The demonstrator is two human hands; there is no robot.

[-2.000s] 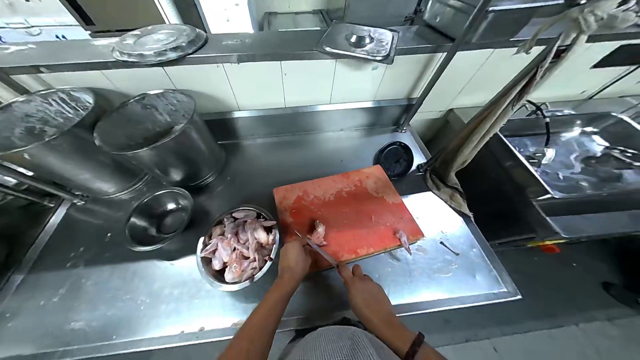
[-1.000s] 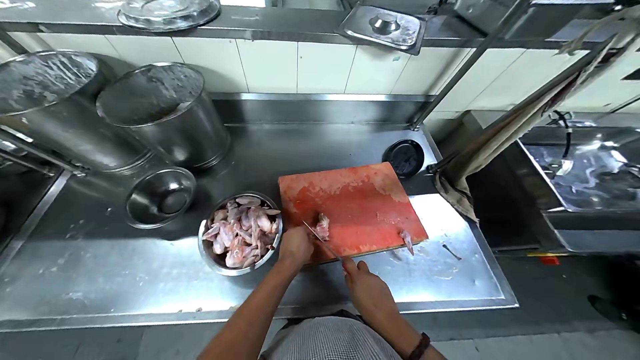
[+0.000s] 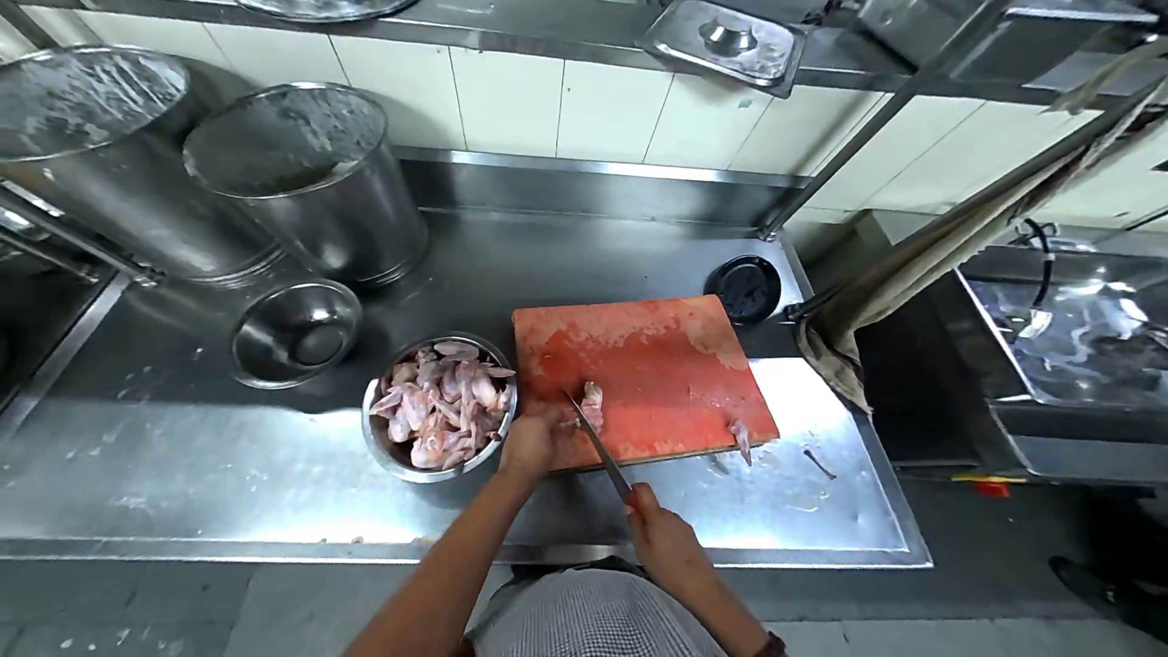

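Observation:
My right hand grips the handle of a kitchen knife, its blade slanting up and left over the red cutting board. Beside the blade lies a piece of raw poultry. My left hand rests at the board's lower left edge, close to the knife tip; whether its fingers hold any meat is hidden. Left of it stands a steel bowl heaped with raw poultry pieces. A smaller scrap of poultry lies at the board's right edge.
An empty steel bowl and two tall steel pots stand at the left. A round black dish sits behind the board. A cloth hangs at the right, before a sink. A dark scrap lies on the steel counter.
The knife in my right hand now points more steeply up and left across the board. My left hand stays near the board's left edge.

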